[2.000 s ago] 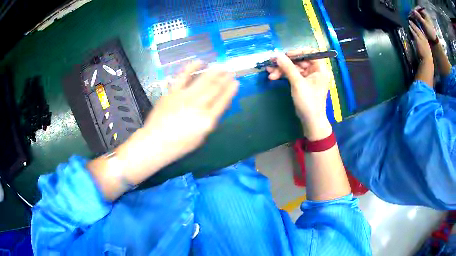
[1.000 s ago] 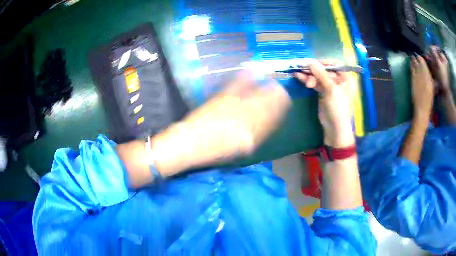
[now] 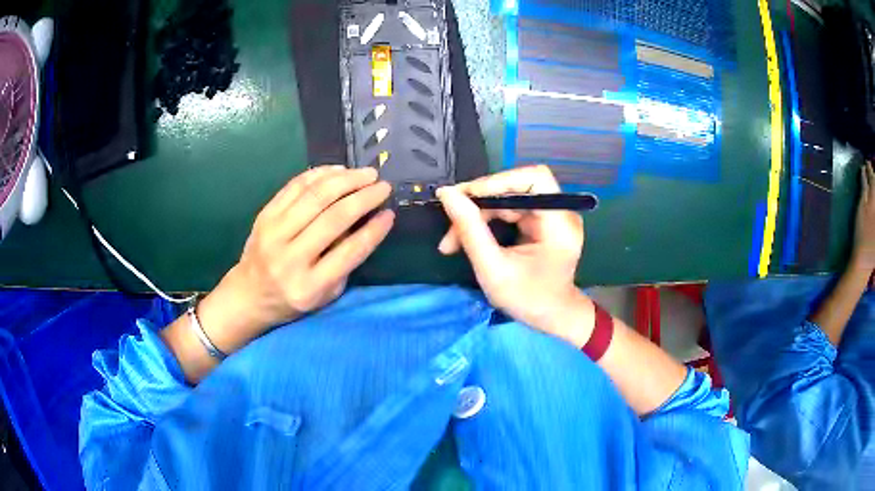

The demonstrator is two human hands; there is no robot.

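Note:
The dark grey phone frame lies on the black work pad, with a yellow-orange strip and slanted ovals inside it. Two white slanted strips are at its far end. My left hand rests at the frame's near left corner, fingertips on its edge and partly hiding it. My right hand holds the black tweezers like a pen, their tip at the frame's near end. Any piece at the tip is too small to tell.
Blue-edged sheets with grey pieces lie right of the pad. A loose black heap and a black tray are at left, beside a pink-and-white fan. Another person's arm is at far right.
Both hands have moved from the sheets to the frame's near end, with the tweezers still in my right hand. The view has shifted, so the frame now appears nearer the middle.

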